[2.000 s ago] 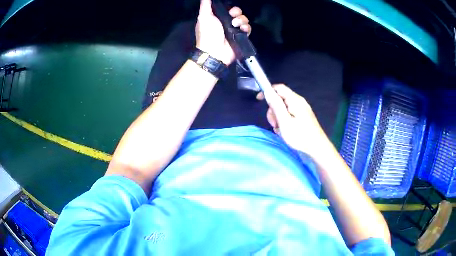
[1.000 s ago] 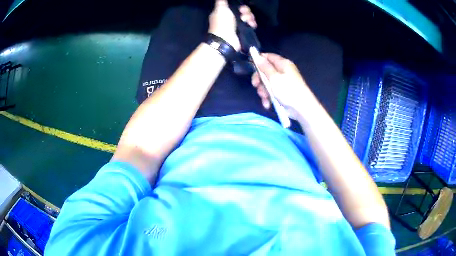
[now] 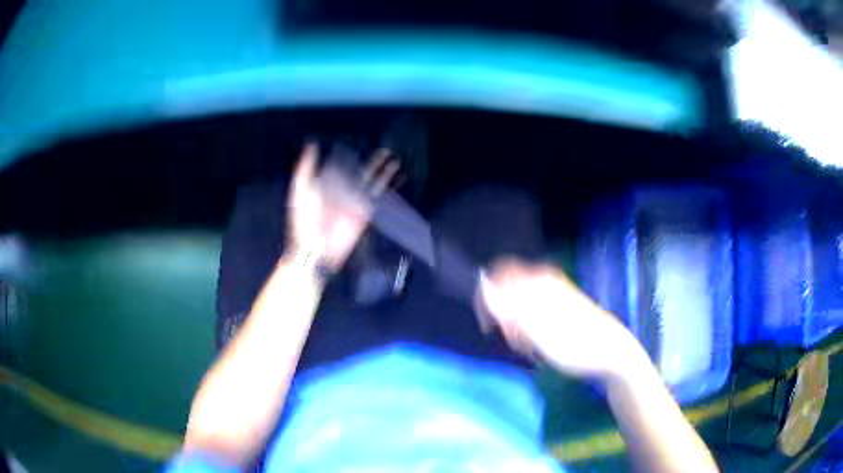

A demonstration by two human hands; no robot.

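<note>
The view is blurred. A long dark grey handle (image 3: 404,228) slants over my dark-clothed lap, from upper left to lower right. My left hand (image 3: 328,214), with a wristband, is around its upper part; thumb and fingertips show on either side of it. My right hand (image 3: 536,309) is closed around the lower end of the same piece. A thin pale edge shows at the right fingers; whether it is the silver tube cannot be told. A small bright strip (image 3: 401,275) and a pale patch (image 3: 372,285) show at my lap below the handle.
A turquoise bench edge (image 3: 425,83) crosses the top. Blue crates (image 3: 686,286) stand on the floor at right, the nearest with pale contents. A round wooden stool (image 3: 804,403) is at lower right. A bright white area (image 3: 786,83) is at upper right.
The camera view has tilted up, so the bench shows more and the hands sit lower. The hands are farther apart, the right at the lower end; more dark handle shows between them and the silver tube no longer shows clearly.
</note>
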